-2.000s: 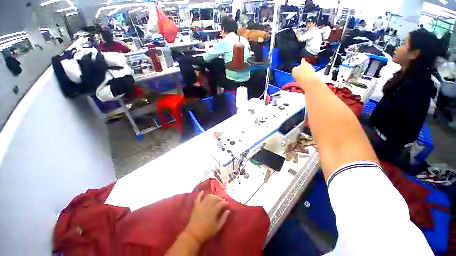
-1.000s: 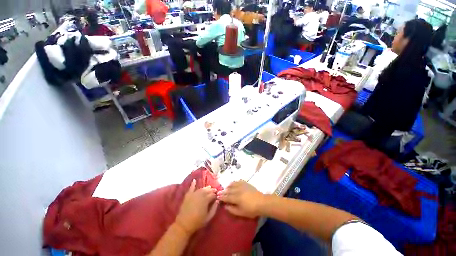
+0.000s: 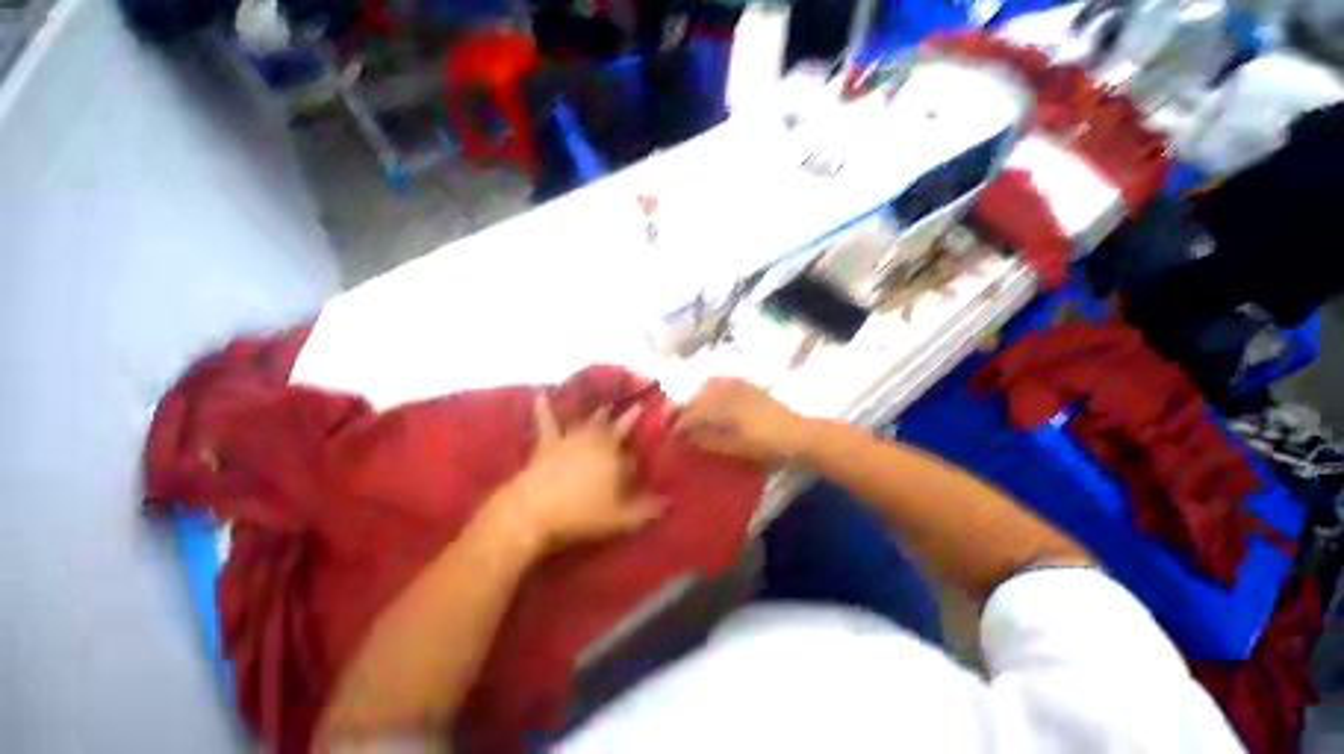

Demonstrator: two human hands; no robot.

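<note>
A large dark red garment piece [image 3: 428, 486] lies bunched over the left front of the white machine table and hangs over its front edge. My left hand [image 3: 582, 479] lies on the cloth with its fingers spread. My right hand [image 3: 730, 420] is at the cloth's right edge, its fingers bent down at the cloth near the needle area; blur hides whether it grips. The white sewing machine [image 3: 870, 162] stands just behind the hands. Its needle and presser foot are too blurred to make out.
A black flat object [image 3: 818, 305] and brown strips [image 3: 921, 280] lie right of the needle area. A blue bin [image 3: 1209, 589] with red garments [image 3: 1135, 427] stands at right. More red cloth lies behind the machine. A red stool [image 3: 494, 96] stands beyond the table. A person's dark sleeve shows at right.
The view has tilted down and blurred. My right hand has come from pointing outward to the cloth. My left hand's fingers have spread since one second ago.
</note>
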